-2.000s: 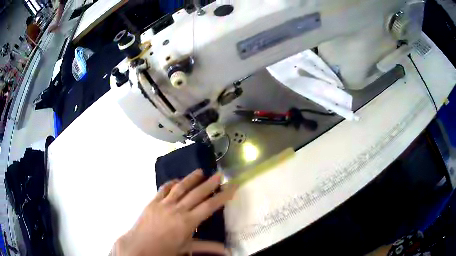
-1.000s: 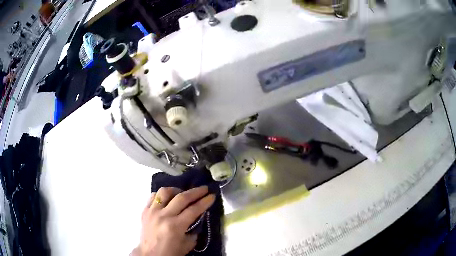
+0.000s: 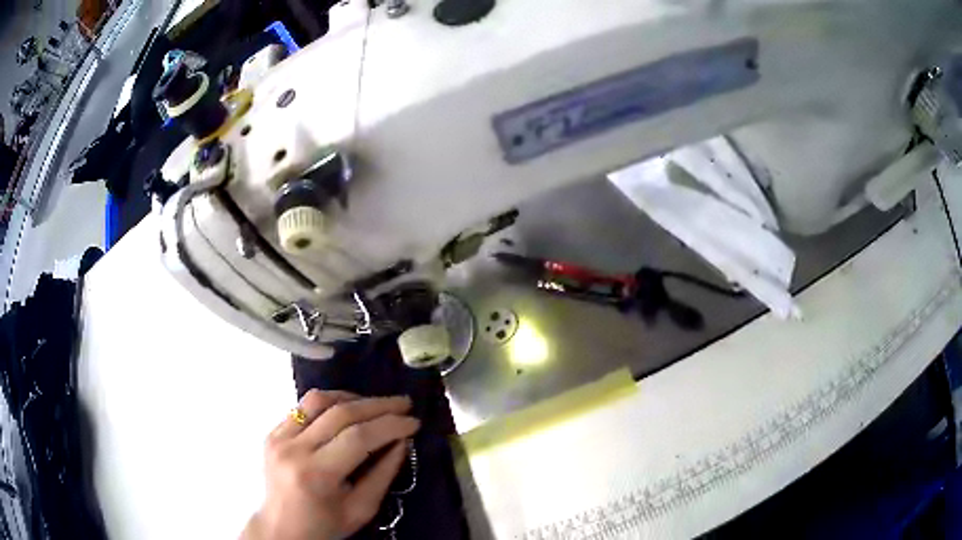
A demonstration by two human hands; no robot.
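My left hand comes in from the lower left, a yellow ring on one finger. Its bent fingers lie over a dark garment piece and hold it against the table; the thumb is partly hidden. A silvery toothed zipper line curves beside the fingers and runs down to the picture's bottom edge. The cloth's far end is under the head of the white sewing machine, beside the pale knob. The needle and presser foot are hidden or too dark to tell. My right hand is out of the picture.
Red and black snips lie on the grey bed. Crumpled white cloth lies beneath the arm. Yellow tape runs along the bed's front edge. A printed ruler marks the table. Dark garments are heaped at the left.
My left hand lay flatter on the cloth with its fingers extended; now they are bent. More zipper shows than two seconds ago. The view has shifted, so the machine stands further left than one second ago.
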